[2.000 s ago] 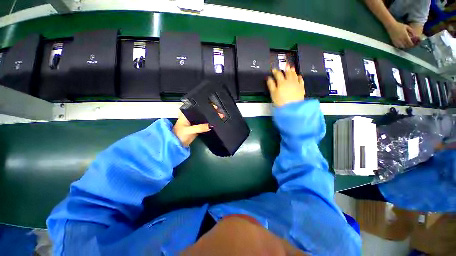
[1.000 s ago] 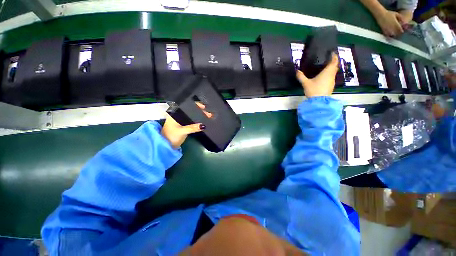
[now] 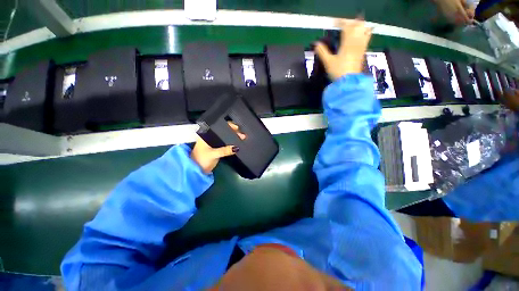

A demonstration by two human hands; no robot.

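Observation:
My left hand (image 3: 213,152) holds a black slotted insert (image 3: 256,149), tilted, over the near rail; fingers show through its slot. My right hand (image 3: 348,50) is over the box row, thumb and fingers spread around the upper part of a dark panel. It is blurred and covers much of the panel, so a firm grip cannot be told. Open black boxes (image 3: 161,91) with white-and-dark contents alternate with black lids (image 3: 207,77) that bear a small pale logo.
The row stands on a green conveyor (image 3: 171,35) behind a pale rail (image 3: 114,140). On the green bench (image 3: 85,193) at right are stacked white slotted inserts (image 3: 420,156) and a clear plastic bag (image 3: 464,145). Another person's hand (image 3: 455,10) is at top right. Cartons (image 3: 444,238) are lower right.
My right hand moved from a box to a dark panel, then slightly left and up. The boxes shifted left along the line. My left hand still holds the black insert.

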